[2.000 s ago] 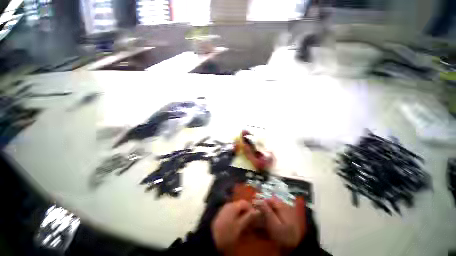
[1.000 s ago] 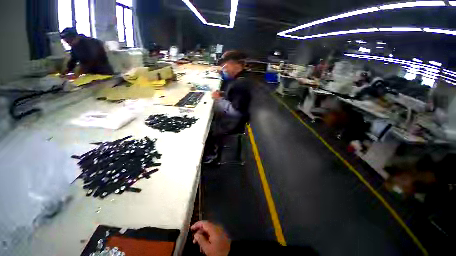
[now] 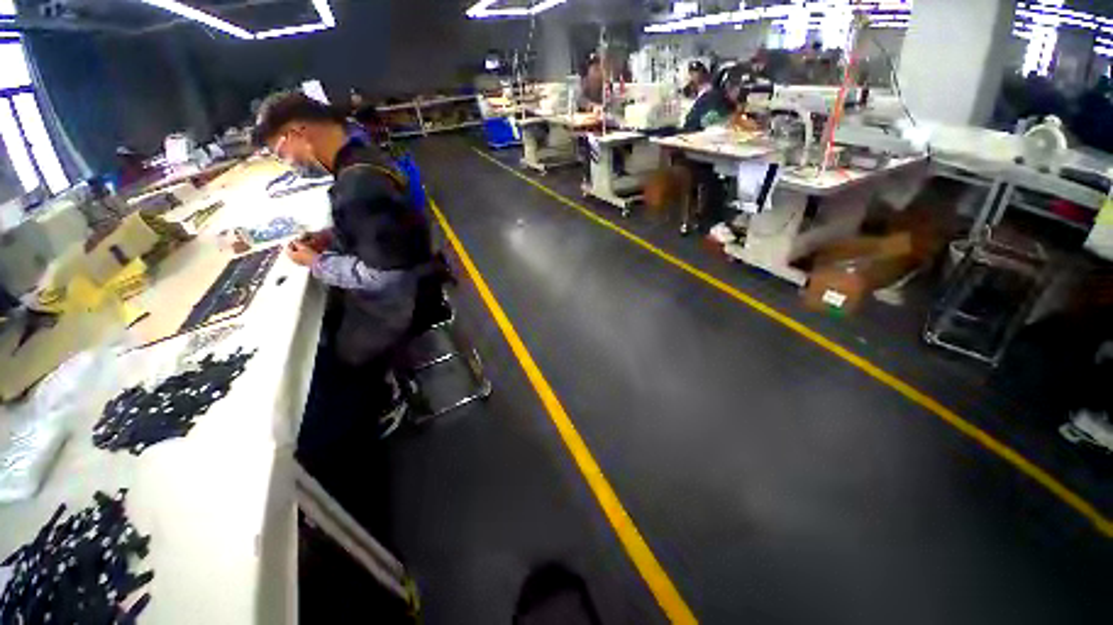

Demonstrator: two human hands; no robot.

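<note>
Neither of my hands shows in the picture. A large pile of small black tabs (image 3: 79, 564) with light metal dots lies on the white table (image 3: 226, 519) at the lower left, cut off by the left edge. A second, smaller pile of black tabs (image 3: 171, 401) lies farther along the table. The mats and loose metal pieces are out of view.
A seated person (image 3: 366, 232) works at the table's far part, by a dark panel (image 3: 230, 291). Plastic wrap (image 3: 37, 440) and yellow sheets (image 3: 104, 269) lie left. Yellow lines (image 3: 537, 379) cross the dark floor. Sewing tables (image 3: 781, 171), boxes (image 3: 848, 275) and a metal rack (image 3: 989, 287) stand right.
The view has swung further right, onto the floor and aisle. The tab piles have shifted left in the picture. The mat and the hand seen a second ago have left the frame.
</note>
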